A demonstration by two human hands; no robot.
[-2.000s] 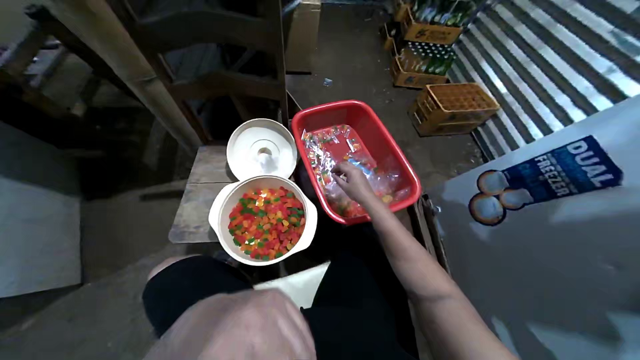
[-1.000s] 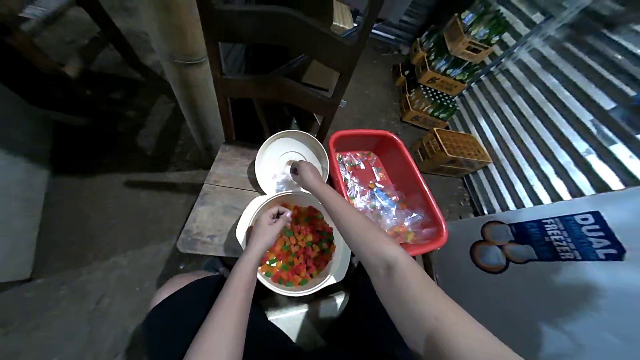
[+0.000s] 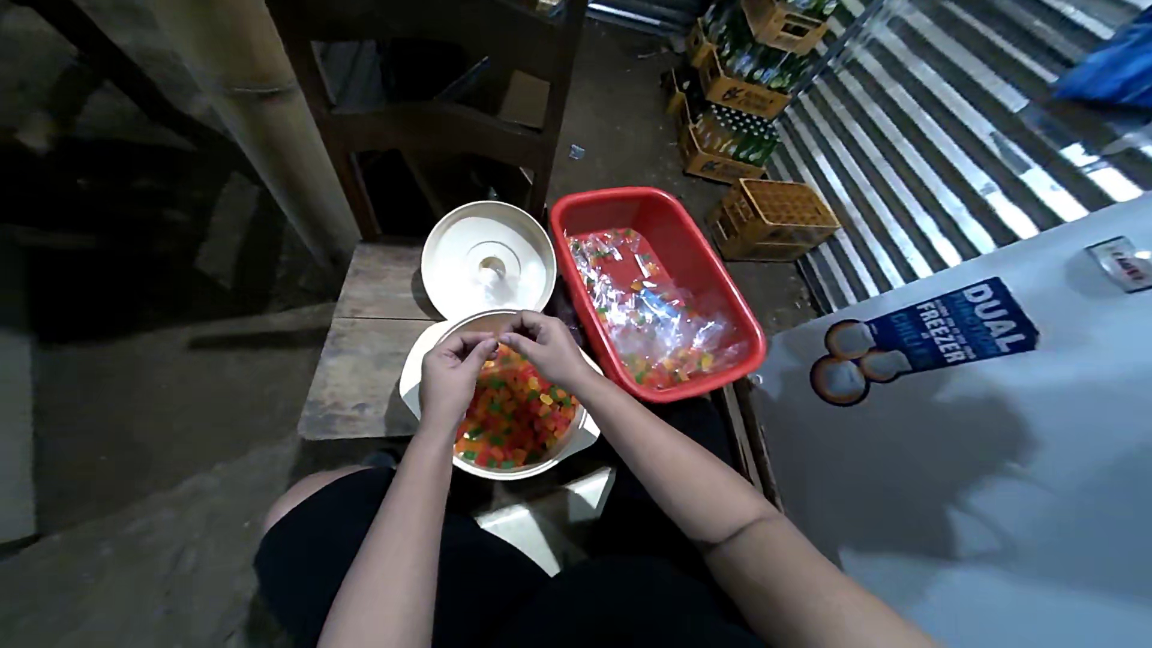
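My left hand (image 3: 453, 371) and my right hand (image 3: 546, 347) meet fingertip to fingertip over the far side of a cream plastic bowl (image 3: 417, 364). Thumbs and forefingers are pinched together; whatever small thing may be between them is too small to tell. Red, orange, yellow and green candy pieces (image 3: 513, 418) fill the bowl. Behind it lies a round cream lid (image 3: 454, 261) with a bit of clear plastic near its centre. Right of the bowl, a red plastic basin (image 3: 661, 202) holds clear plastic wrappers (image 3: 661, 310) and more coloured pieces.
The bowl's lid rests on a wooden chair seat (image 3: 360, 378) with a dark backrest (image 3: 432, 126). A white freezer (image 3: 945, 468) stands close on the right. Beyond are a yellow plastic crate (image 3: 774, 220), stacked crates of bottles (image 3: 738, 135) and a bamboo post (image 3: 270, 135).
My right hand was in the red basin, then over the lid, and is now at the bowl's far side. My left hand has come up from low in the view to meet it.
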